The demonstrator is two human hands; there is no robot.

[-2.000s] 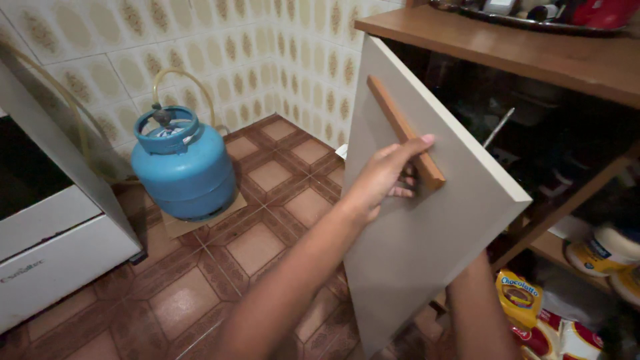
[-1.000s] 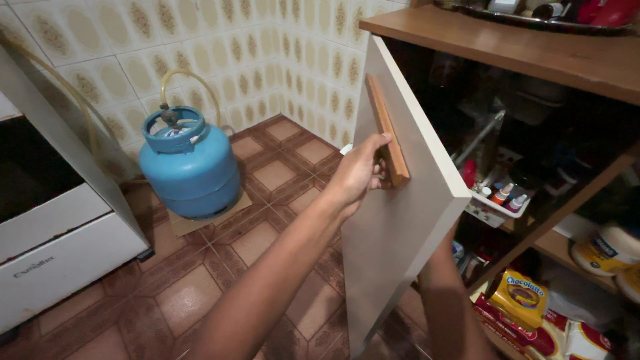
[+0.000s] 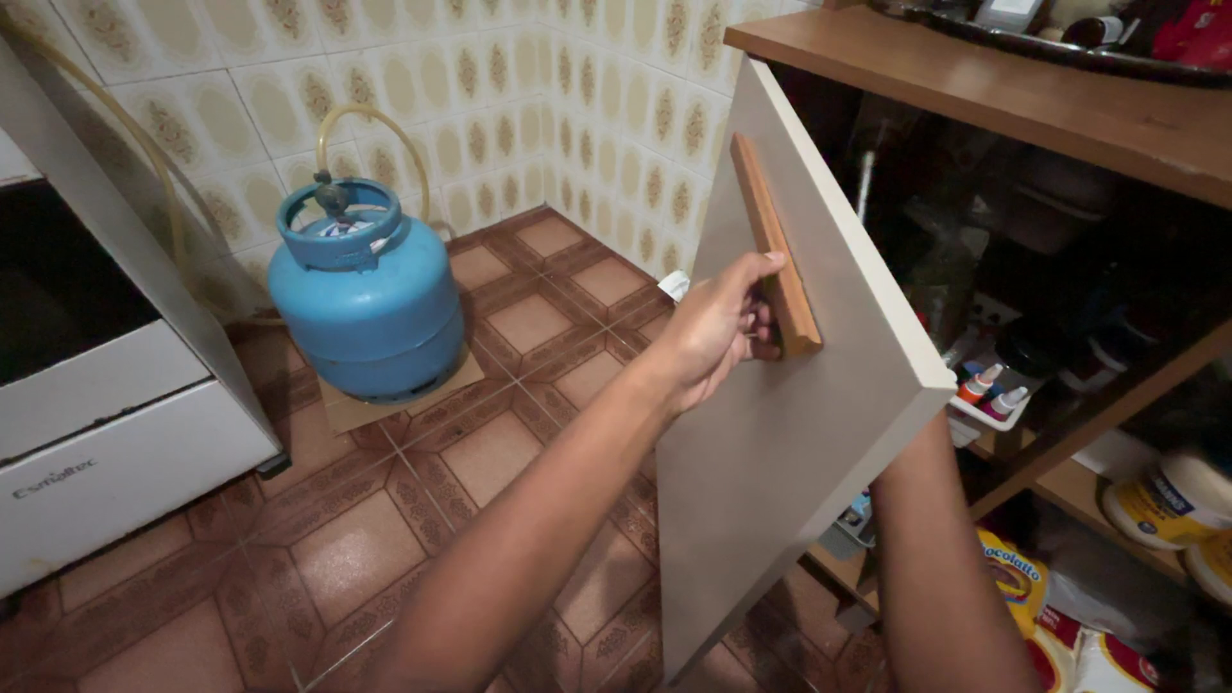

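My left hand (image 3: 717, 332) grips the lower part of a wooden handle (image 3: 767, 226) on the outer face of a light grey cabinet door (image 3: 760, 462). The door stands swung out from a brown wooden cabinet (image 3: 1011, 87). My right forearm reaches behind the door's near edge, and the right hand itself is hidden by the door. Beside that edge, inside the cabinet, a white tray (image 3: 991, 417) carries small bottles, among them an orange one (image 3: 978, 385).
A blue gas cylinder (image 3: 371, 298) with a yellowish hose stands on cardboard by the tiled wall. At the left is a white stove (image 3: 125, 423). Lower cabinet shelves hold a yellow packet (image 3: 1013, 576) and yellow-labelled tubs (image 3: 1169, 500). A dark tray (image 3: 1039, 48) rests on top.
The door has turned on its hinges, with my left hand staying on its handle. Small bottles in the white tray, not visible two seconds ago, now show past its edge.
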